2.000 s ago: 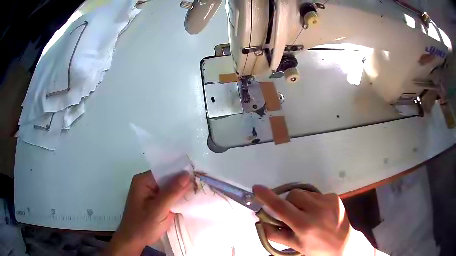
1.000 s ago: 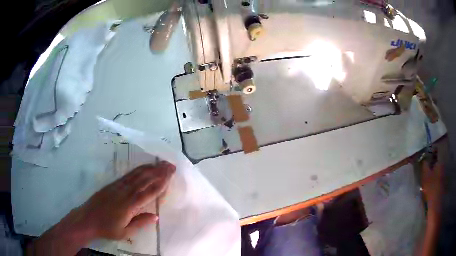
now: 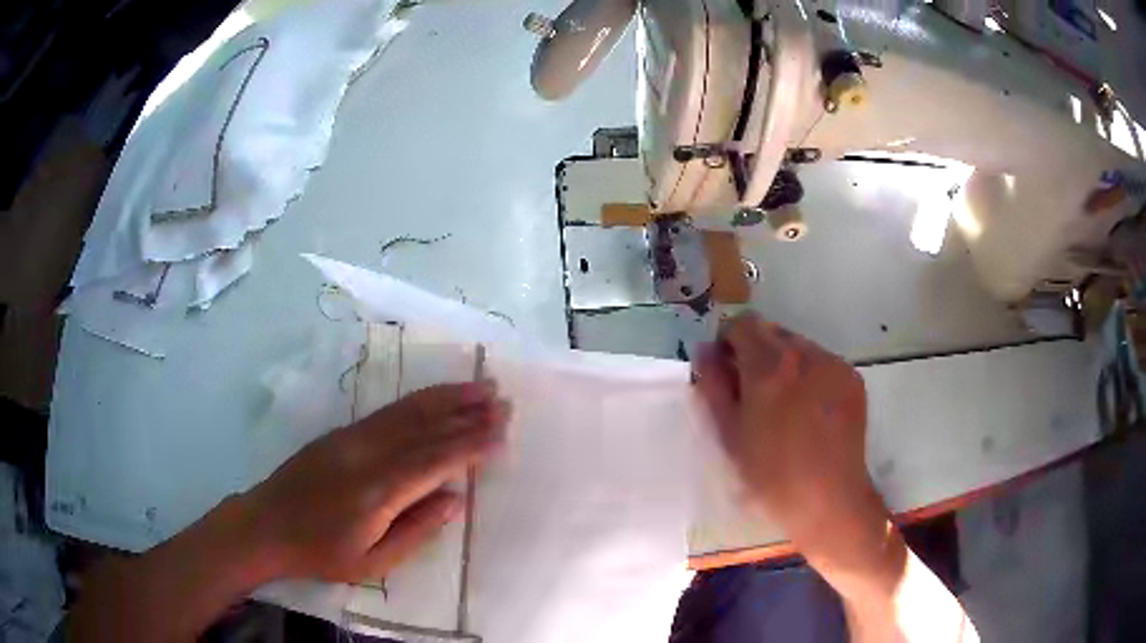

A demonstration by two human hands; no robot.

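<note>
A white fabric panel (image 3: 578,465) lies flat on the table in front of me, its lower part at the front edge. A dark-edged strip (image 3: 434,540) shows on its left part. My left hand (image 3: 390,471) lies on the strip, fingers pointing right, pressing it flat. My right hand (image 3: 785,421) holds the panel's upper right edge, fingers bent over it; the fingertips are partly hidden. Loose threads lie at the panel's upper left.
The sewing machine head (image 3: 704,101) stands behind the panel, with its needle plate (image 3: 616,270) and tan pieces beneath. White cloth pieces (image 3: 239,163) with dark lines lie at the back left. A wooden edge (image 3: 980,496) runs along the front right.
The scissors have left my right hand, which reached far right and has come back to the panel. The panel is turned and spread flat under my left hand.
</note>
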